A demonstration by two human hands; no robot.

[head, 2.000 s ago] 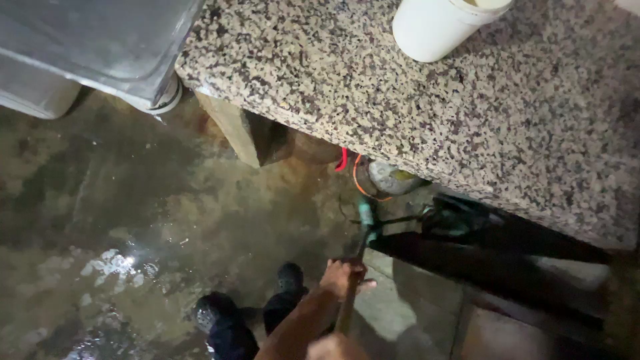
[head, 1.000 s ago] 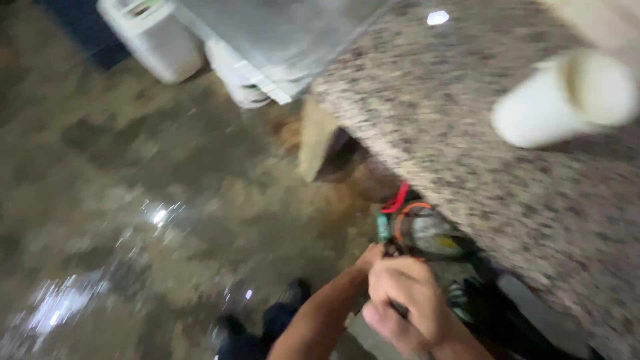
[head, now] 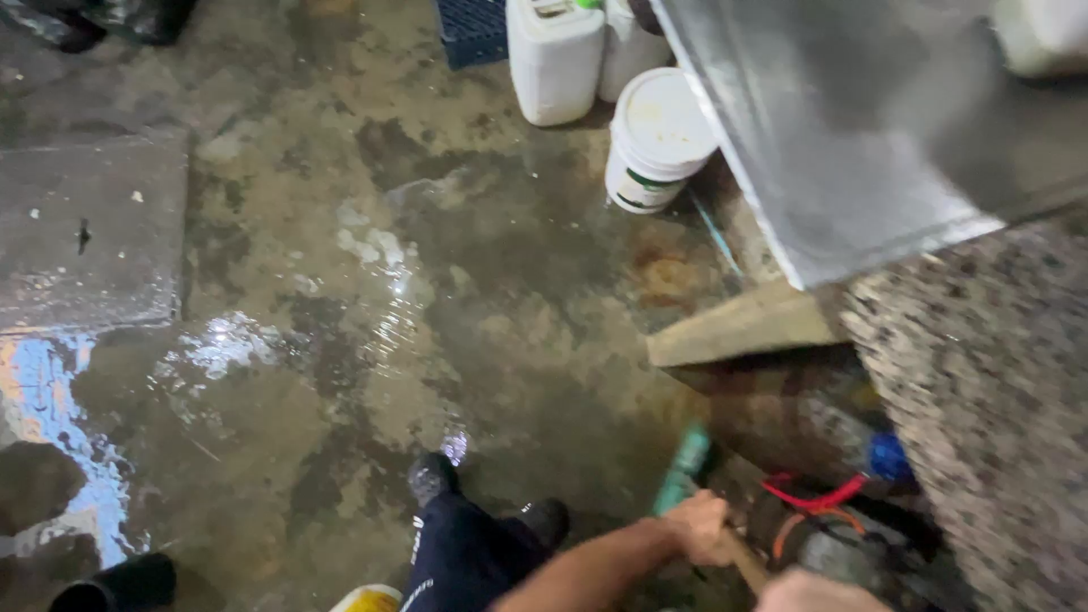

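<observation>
My left hand (head: 704, 527) is closed around a wooden pole (head: 745, 561), its forearm coming up from the bottom edge. Beyond it, a green tool head (head: 684, 469) lies low over the wet floor; whether it is a squeegee or a brush I cannot tell. At the bottom edge my right hand (head: 816, 592) is blurred and partly cut off, at the near part of the pole, its fingers hidden. Red tubing (head: 818, 500) and an orange hose (head: 786, 529) lie right of my left hand, under the granite counter.
The granite counter (head: 977, 382) and a metal sheet top (head: 816, 153) fill the right side. A support slab (head: 739, 330) stands beneath. White jerrycans (head: 557, 64), a lidded white bucket (head: 659, 144) and a blue crate (head: 476, 34) stand ahead. A floor plate (head: 93, 229) lies left on wet concrete (head: 510, 280).
The view has swung left, showing more floor. The green head, beside the hoses under the counter earlier, now lies left of them. Both hands remain near the pole.
</observation>
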